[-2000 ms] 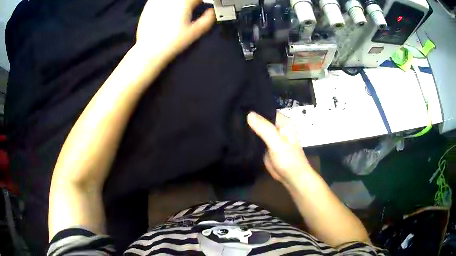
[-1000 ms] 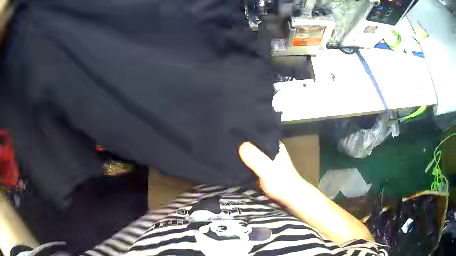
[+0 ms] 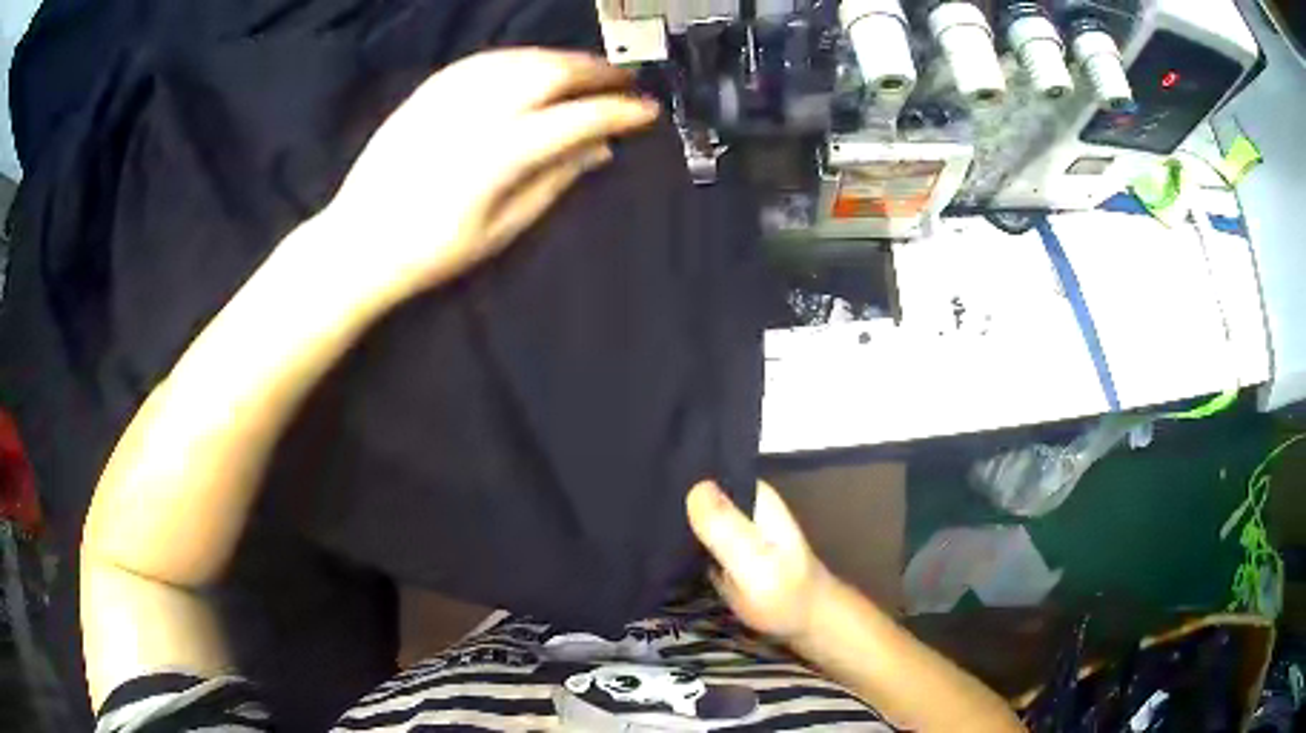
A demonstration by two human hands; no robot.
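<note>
The dark garment piece (image 3: 573, 372) covers the left and middle of the view and hangs towards my lap. Its straight right edge runs from the presser foot (image 3: 702, 155) down to my right hand. My left hand (image 3: 501, 151) lies on the cloth just left of the presser foot, fingers stretched towards it and a little apart. My right hand (image 3: 759, 559) grips the lower right edge of the cloth between thumb and fingers. The overlock machine (image 3: 881, 186) stands at the upper right, with an orange-white label on its front.
White tension knobs (image 3: 967, 50) stand in a row on the machine, beside a control box (image 3: 1167, 86) with a red light. Dark scraps lie on the white machine table (image 3: 917, 372). A clear plastic bag (image 3: 1038, 473) hangs below it. Green strands (image 3: 1253, 551) are at far right.
The cloth swept across the view and now lies flatter, its edge straight at the presser foot. My left hand has come back onto it from the left rim. My right hand still grips the edge.
</note>
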